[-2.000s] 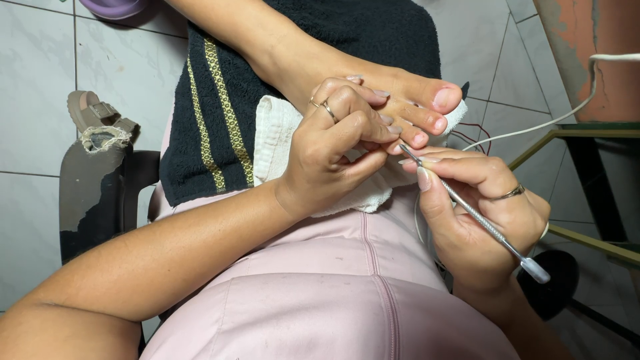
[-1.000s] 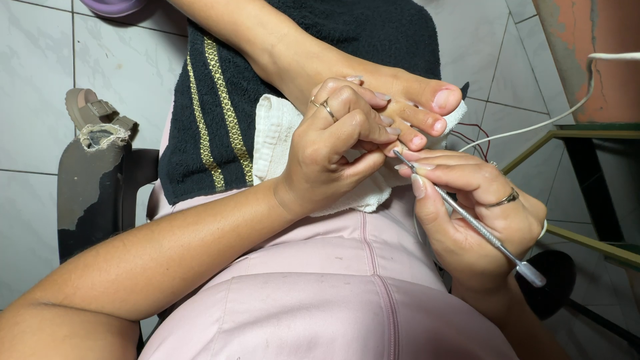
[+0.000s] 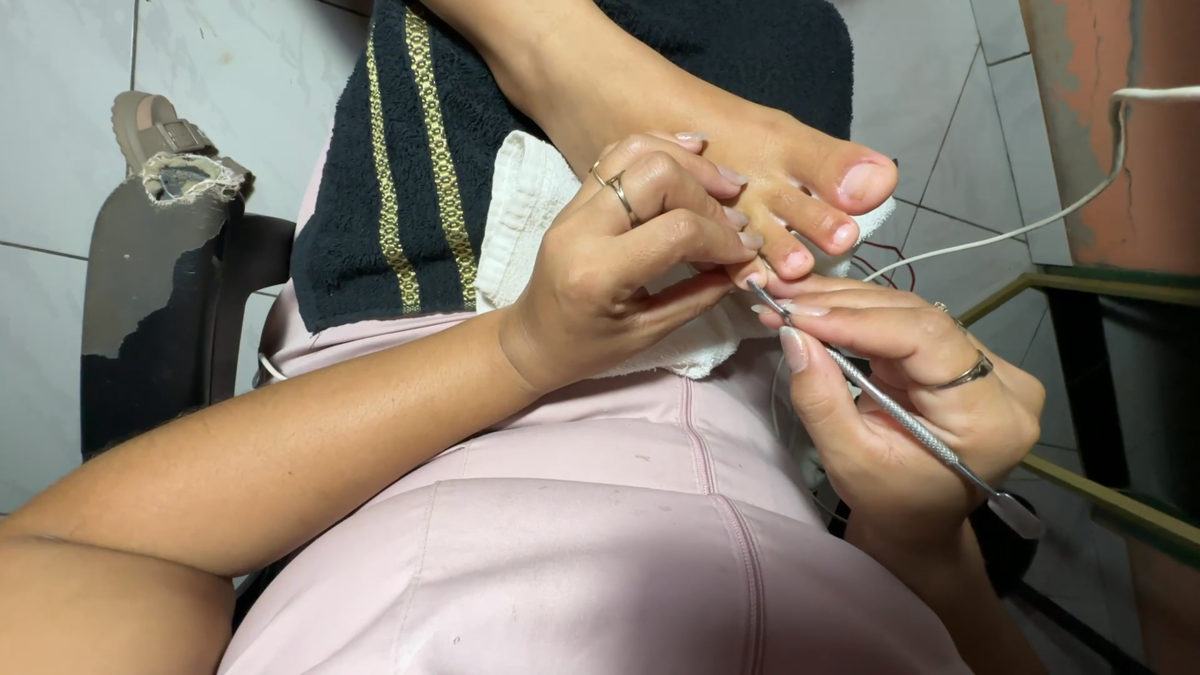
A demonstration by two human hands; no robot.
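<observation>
Another person's bare foot [image 3: 694,131] lies across a black towel [image 3: 412,169] with gold bands and a folded white towel [image 3: 530,216] over my lap. My left hand [image 3: 637,244] rests over the outer toes and grips the little toe [image 3: 747,273] between thumb and fingers. In my right hand [image 3: 909,394] is a metal cuticle pusher [image 3: 886,403], held like a pen. Its narrow tip touches or nearly touches the little toe's nail; the broad spoon-shaped end points down to the right. My right fingertips lie close beside the toes.
A chair armrest [image 3: 150,281] with torn covering stands at the left, a sandal [image 3: 155,127] behind it on the tiled floor. A white cable [image 3: 1041,220] runs in from the right, above a frame with gold-coloured edges [image 3: 1116,483]. Pink clothing [image 3: 581,525] covers my lap.
My right hand has shifted slightly and the pusher's angle has changed a little, its tip staying at the little toe. My left hand keeps its hold on the toe.
</observation>
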